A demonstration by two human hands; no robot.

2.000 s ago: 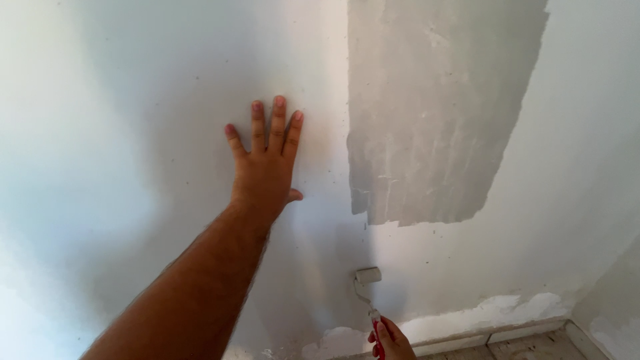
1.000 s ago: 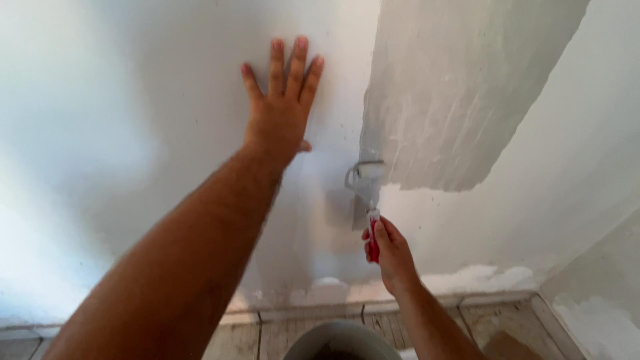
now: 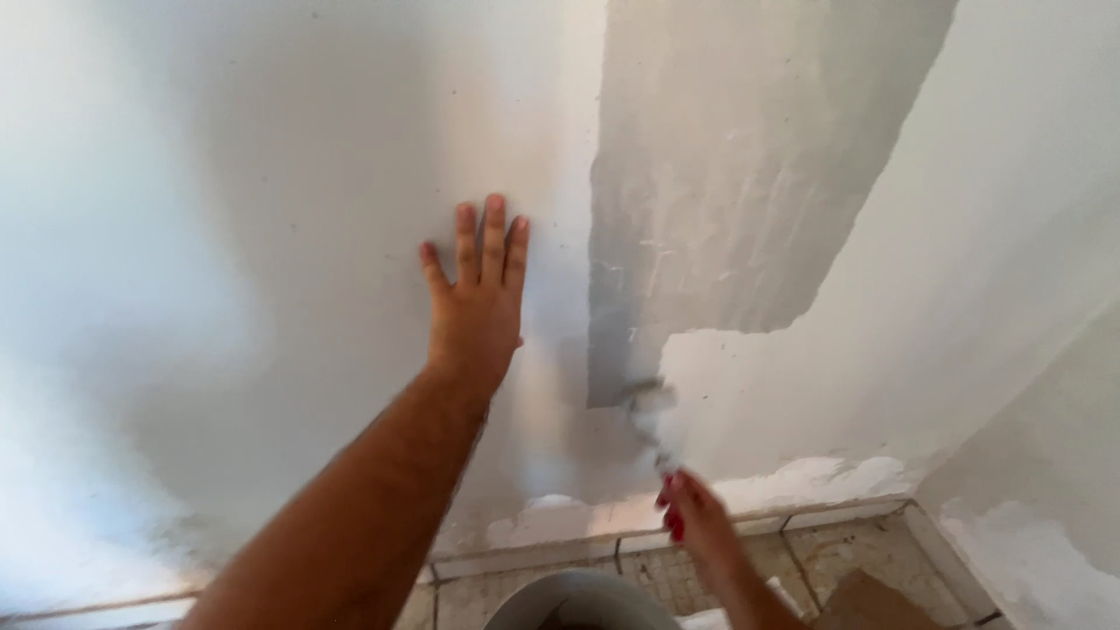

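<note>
My left hand (image 3: 475,306) lies flat against the pale wall (image 3: 350,219), its fingers spread. To the lower right, my right hand (image 3: 696,512) grips the red handle of a small paint roller (image 3: 649,398). The roller head is blurred and sits at the bottom of a grey painted patch (image 3: 717,192), by the lower end of its left strip. The patch looks wet, with light streaks, and its edges are uneven.
A round bucket (image 3: 577,586) stands at the bottom centre, partly cut off by the frame. Floor tiles (image 3: 840,560) and a tiled skirting run along the wall's foot. White patches (image 3: 814,481) mark the lower wall. Another wall (image 3: 1041,490) meets it at the right.
The grey area now reaches lower on its left side, in a strip below the earlier bottom edge. The roller was below the patch, then on its lower left edge. The view has shifted.
</note>
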